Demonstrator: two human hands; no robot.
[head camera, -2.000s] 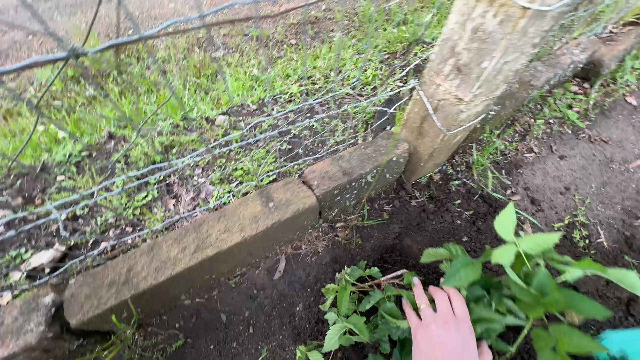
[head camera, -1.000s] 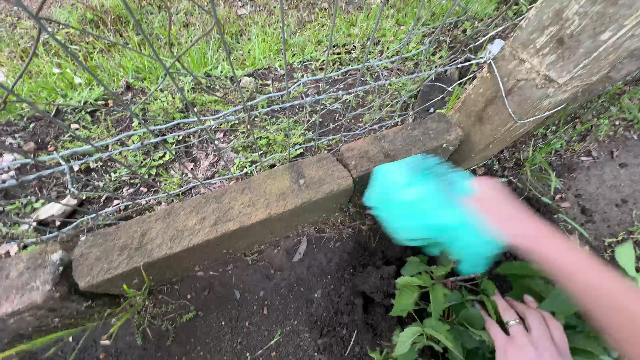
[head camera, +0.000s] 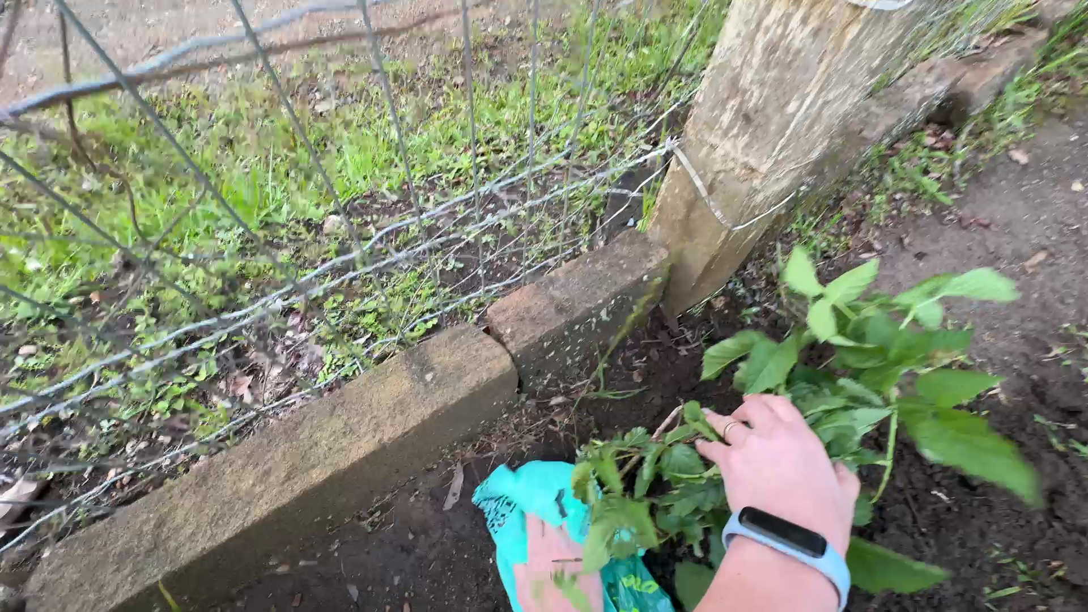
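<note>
My left hand (head camera: 782, 455), with a ring and a banded wrist device, is closed around stems of a leafy green plant (head camera: 867, 382), palm down. Leaves spread on both sides of it. Lower and to the left, my right hand (head camera: 548, 561) is at a teal plastic-looking bag (head camera: 531, 489), which bears printing and lies bunched around the hand close to the soil. Its fingers are mostly hidden by the bag and leaves, so its grip is unclear. Dark bare soil (head camera: 399, 535) surrounds the plant.
Two stone edging blocks (head camera: 340, 459) run diagonally along a wire fence (head camera: 323, 289). A thick weathered post (head camera: 739, 144) with wire tied round it stands at their upper end. Grass (head camera: 280, 161) grows behind the fence; bare ground lies at right.
A second ago the teal bag was a blur beside the blocks, above my left hand; it is now lower and left of that hand. My left hand stays at the plant. The view has shifted.
</note>
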